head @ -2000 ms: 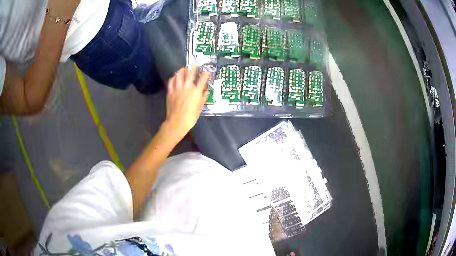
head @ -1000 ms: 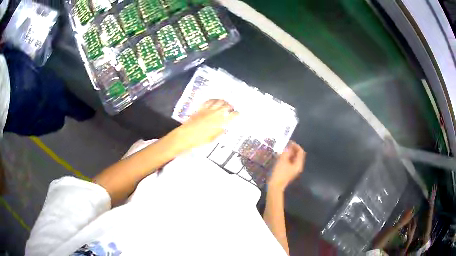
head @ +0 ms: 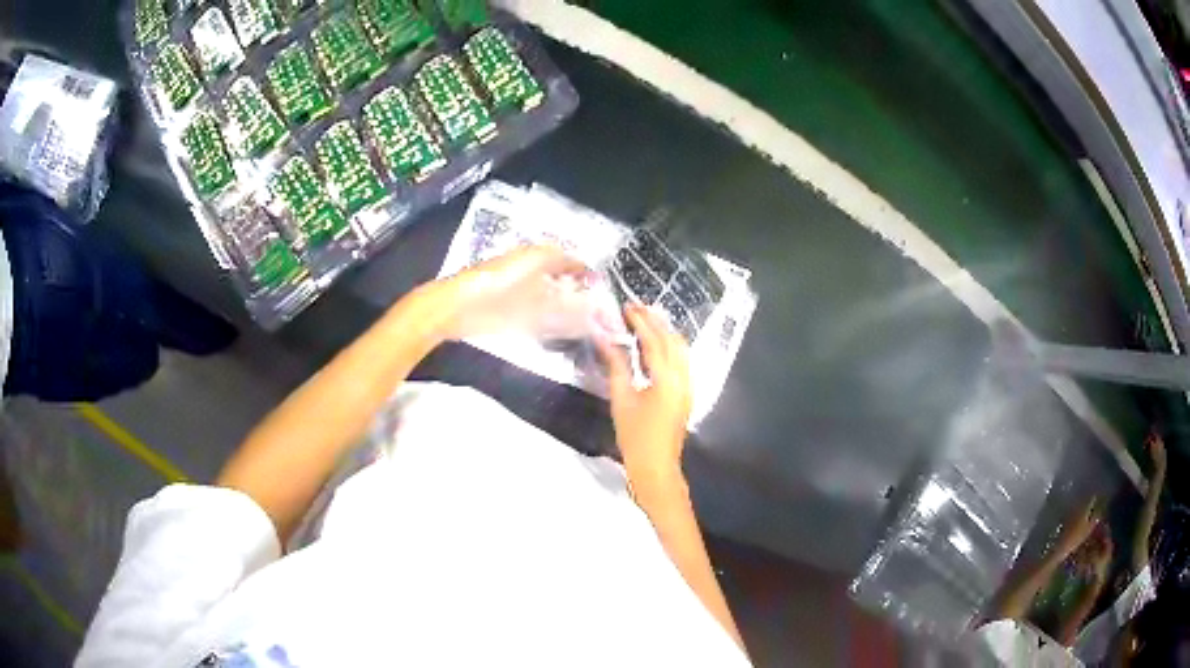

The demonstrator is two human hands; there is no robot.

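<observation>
My left hand [head: 522,290] and my right hand [head: 649,385] meet over a white release liner sheet [head: 722,342] on the dark bench. A dark sheet with grid lines [head: 668,285] stands out at my right fingertips, over the liner. Glare and blur hide what my left fingers hold. The blister tray of green boards [head: 268,307] lies beyond my left hand, with boards in rows. One near-corner pocket shows a board [head: 277,265] partly covered by a shiny reddish-brown film.
A clear wrapped pale bundle [head: 59,131] lies at the far left. An empty clear plastic tray [head: 942,542] lies at the right, near another person's hands [head: 1077,561]. A pale strip [head: 835,183] edges the green conveyor belt [head: 914,144]. A neighbour's dark-blue-clad leg [head: 85,307] is at left.
My right hand has moved left and in towards my left hand. The dark gridded sheet has moved from the liner's near side to its far right side. The view has shifted slightly.
</observation>
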